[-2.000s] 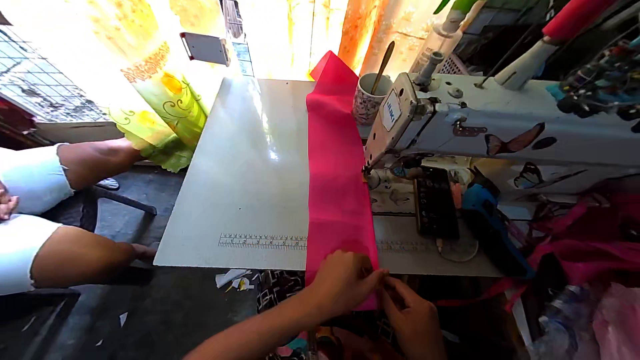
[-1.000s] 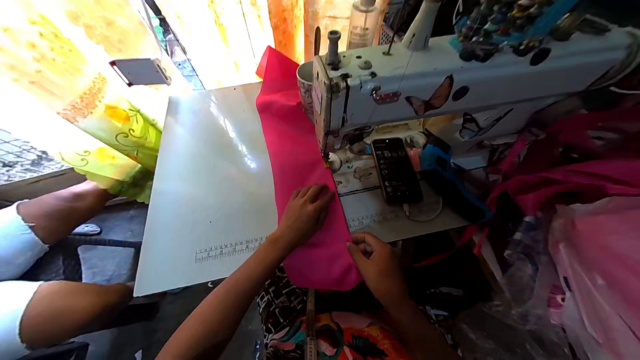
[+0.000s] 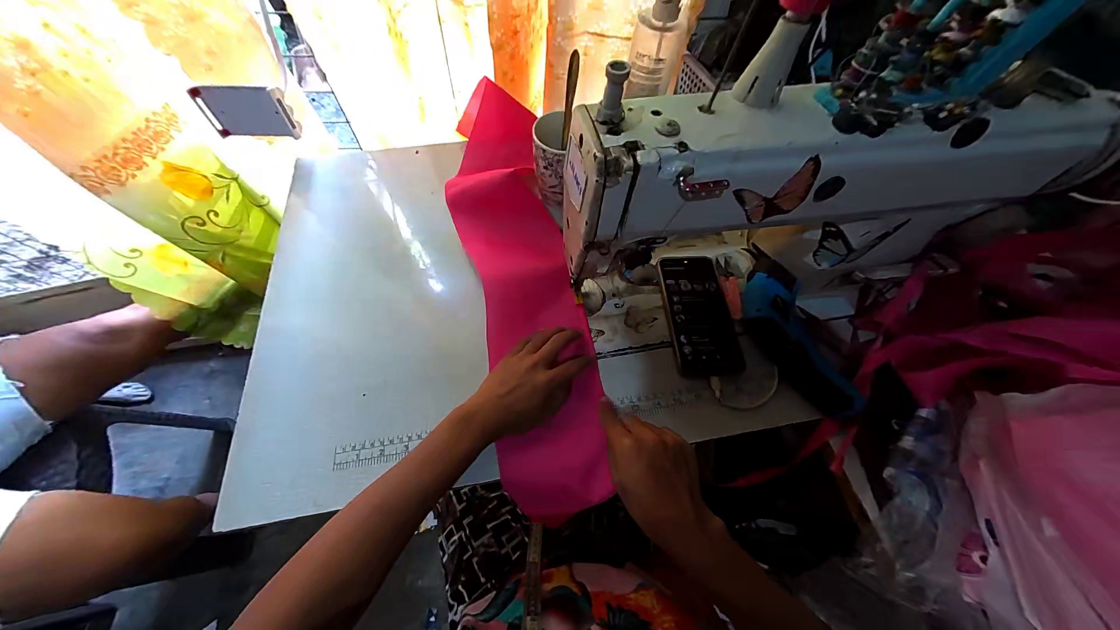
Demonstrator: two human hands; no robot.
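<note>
A long strip of bright pink fabric (image 3: 525,280) lies along the white sewing table (image 3: 350,350), its right edge under the needle area of a white sewing machine (image 3: 682,184). Its near end hangs over the table's front edge. My left hand (image 3: 534,385) rests flat on the fabric, fingers slightly spread, just in front of the needle. Close by, my right hand (image 3: 647,455) touches the fabric's right edge with its fingertips; whether it pinches the edge is not clear.
A smartphone (image 3: 700,315) with a cable lies on the machine bed beside a blue and black tool (image 3: 796,341). Behind the machine head stands a patterned cup (image 3: 549,157). Pink fabric and plastic bags (image 3: 1041,490) are piled at right. Another person's legs (image 3: 96,542) are at left.
Over the two seconds, my left hand has moved forward along the fabric toward the needle. My right hand has moved away from the left hand, along the fabric's right edge. The view has shifted.
</note>
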